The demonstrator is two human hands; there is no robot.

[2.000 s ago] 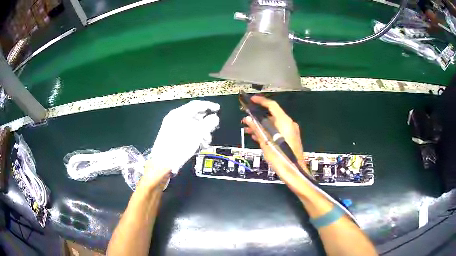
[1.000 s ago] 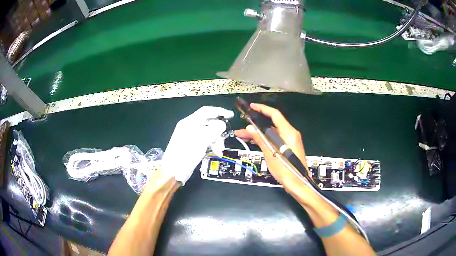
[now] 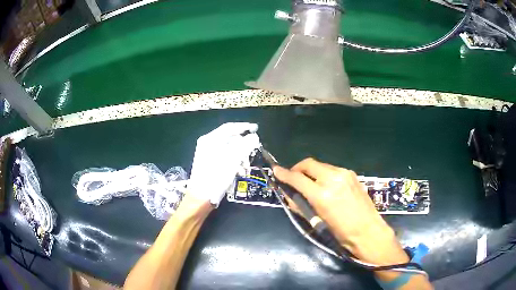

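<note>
My left hand (image 3: 222, 161), in a white glove, pinches a small dark and silvery piece that I cannot make out, above the cord end of the power strip assembly. My bare right hand (image 3: 339, 201) holds the soldering iron (image 3: 305, 210) like a pen, its tip at the gloved fingertips. The open power strip assembly (image 3: 407, 195) lies on the dark green mat; my right hand covers its middle. A blue and a yellow lead wire (image 3: 257, 180) show at its left end. The coiled white power cord (image 3: 113, 184) lies in a clear plastic bag at the left.
A translucent grey extraction hood (image 3: 308, 65) hangs above the speckled rail (image 3: 186, 105). The green conveyor (image 3: 170, 51) runs behind, with a strip at its far right. Another bagged cord and strip (image 3: 34, 204) lie far left. A black object (image 3: 485, 156) lies at the right.
My right hand has turned and moved down and right, bringing the iron's tip to the gloved fingertips. My left hand has shifted right since the oldest frame. The strip on the conveyor has changed place.
</note>
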